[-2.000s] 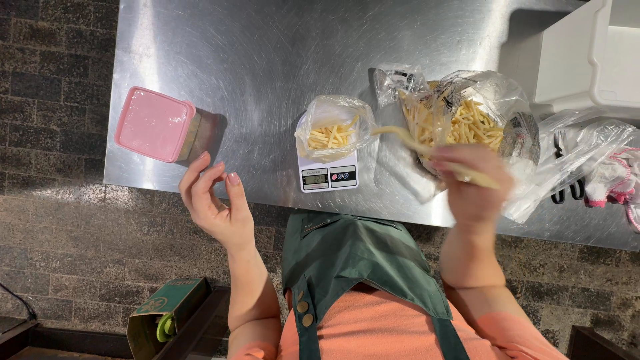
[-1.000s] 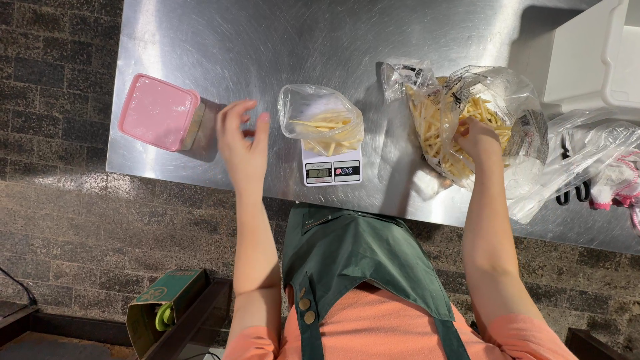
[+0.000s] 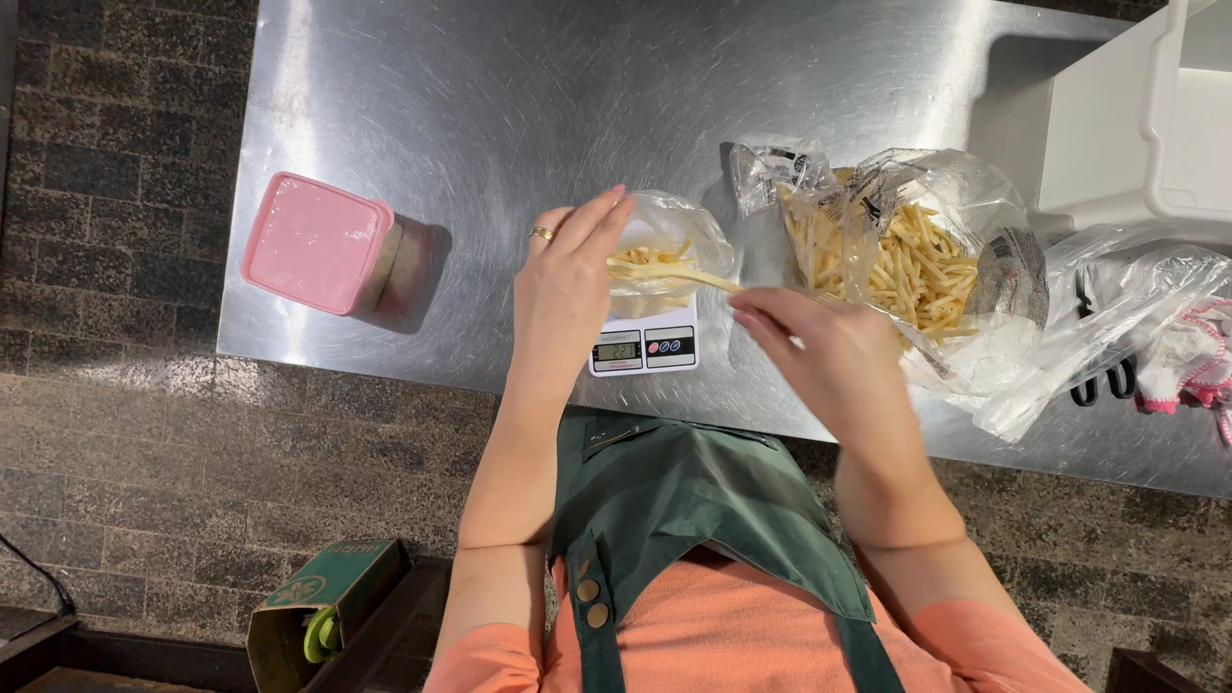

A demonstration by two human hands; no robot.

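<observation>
A small clear plastic bag (image 3: 710, 252) with some french fries (image 3: 647, 257) in it lies on a white digital kitchen scale (image 3: 643, 364). My left hand (image 3: 576, 260) is at the bag's left side, fingertips over its mouth; whether it grips the film is hidden. My right hand (image 3: 818, 337) pinches the end of a pale utensil (image 3: 701, 276), perhaps tongs, whose other end reaches into the small bag. Right of the scale, a large open printed plastic bag (image 3: 991, 192) holds many fries (image 3: 919, 265).
A pink-lidded container (image 3: 316, 243) stands at the left of the steel table (image 3: 520, 106). On the right are a white plastic bin (image 3: 1097, 144), black-handled scissors (image 3: 1121, 377) partly under clear plastic film (image 3: 1044, 375), and white and pink gloves (image 3: 1179, 371). A green box (image 3: 351, 587) is below the table's left part.
My right hand has moved left from the large bag of fries to the small bag. My left hand has moved right to the small bag's side.
</observation>
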